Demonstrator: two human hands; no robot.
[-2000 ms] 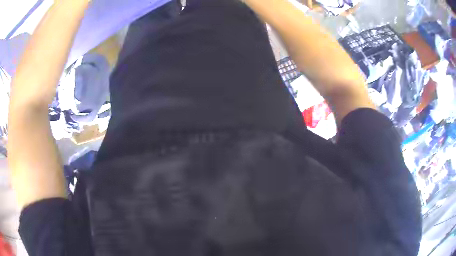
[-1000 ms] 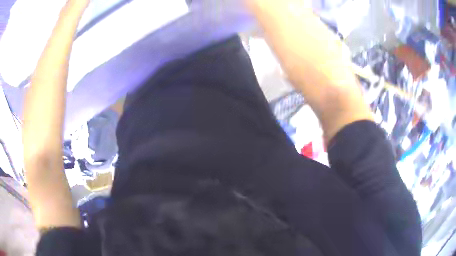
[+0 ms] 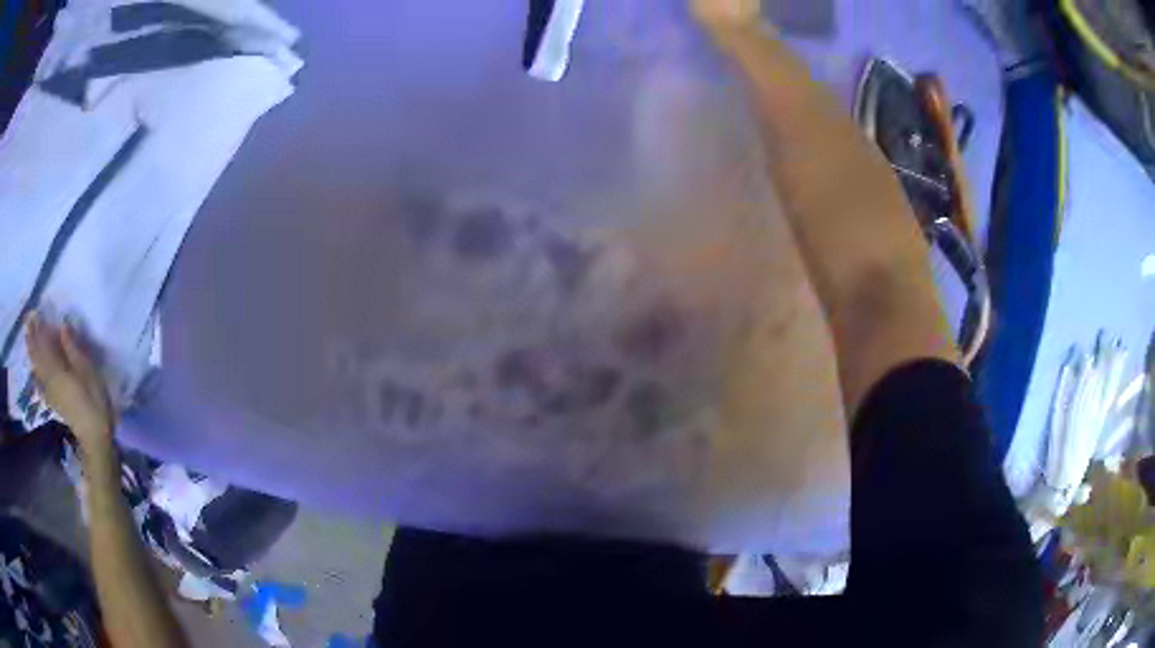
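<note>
White fabric pieces (image 3: 165, 177) with dark grey stripes lie at the left of the lavender table cover (image 3: 380, 114). My left hand (image 3: 74, 380) rests at the lower left edge of the white fabric, fingers extended, with no grip visible. My right arm reaches up across the right of the table. My right hand (image 3: 728, 13) is small, blurred and at the top edge, so its fingers and anything in it cannot be made out. A small white piece with a dark part (image 3: 555, 44) lies at the top middle, left of my right hand.
A dark tool with a brown handle, which looks like an iron (image 3: 918, 146), sits at the table's right, with a curved cord or hose below it. A blue band (image 3: 1026, 241) runs beside it. White stacked pieces (image 3: 1102, 279) are at far right. Scraps lie on the floor at lower left.
The view has tilted up from my black clothes to the tabletop. Both hands, out of the picture before, now show. The white fabric at left now shows its dark stripes.
</note>
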